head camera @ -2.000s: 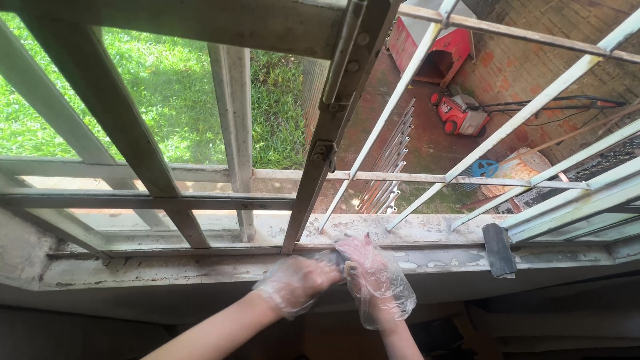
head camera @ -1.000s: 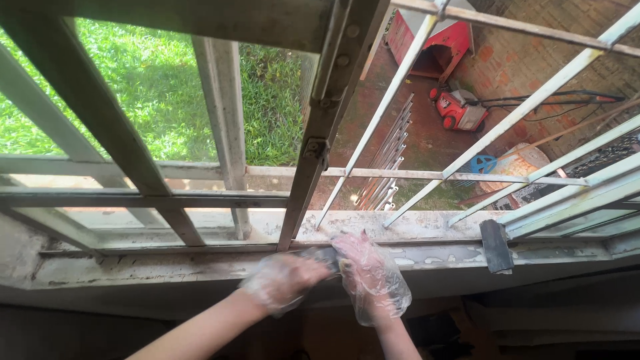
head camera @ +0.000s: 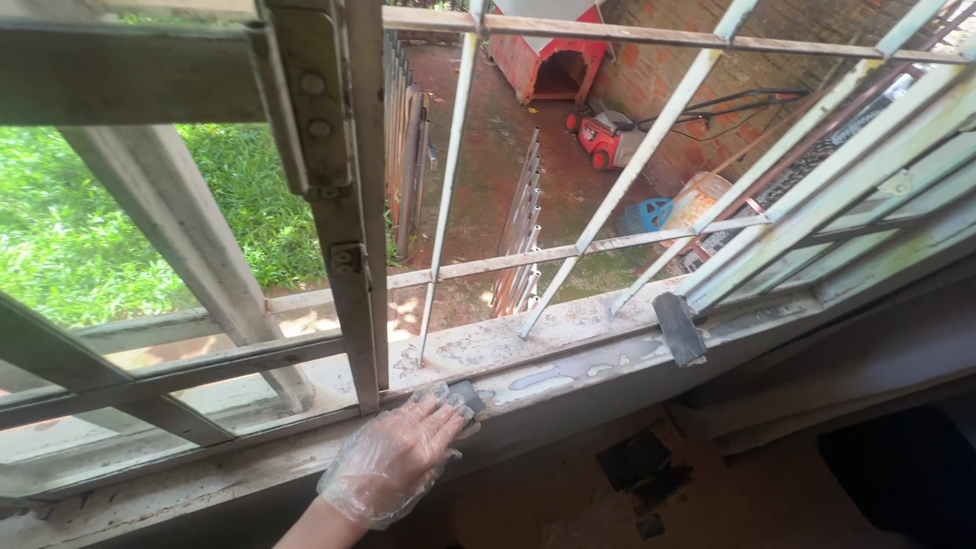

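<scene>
My left hand, in a clear plastic glove, lies palm down on the painted window sill, just right of the foot of the dark metal window frame. Its fingers are together over a dark grey piece of sandpaper, whose far end shows past the fingertips. A second dark grey strip, which looks like sandpaper too, hangs over the sill's inner edge further right. Paint on the sill between them is patchy, with grey and whitish areas. My right hand is out of view.
White security bars rise beyond the sill. The glazed window sash is at the left. Dark scraps lie below the sill. Outside are a red lawn mower and a red-sided kennel.
My right hand, beside the left at the sill in both earlier frames, is no longer in view. The left hand now lies flat over the sandpaper. The view has shifted and tilted.
</scene>
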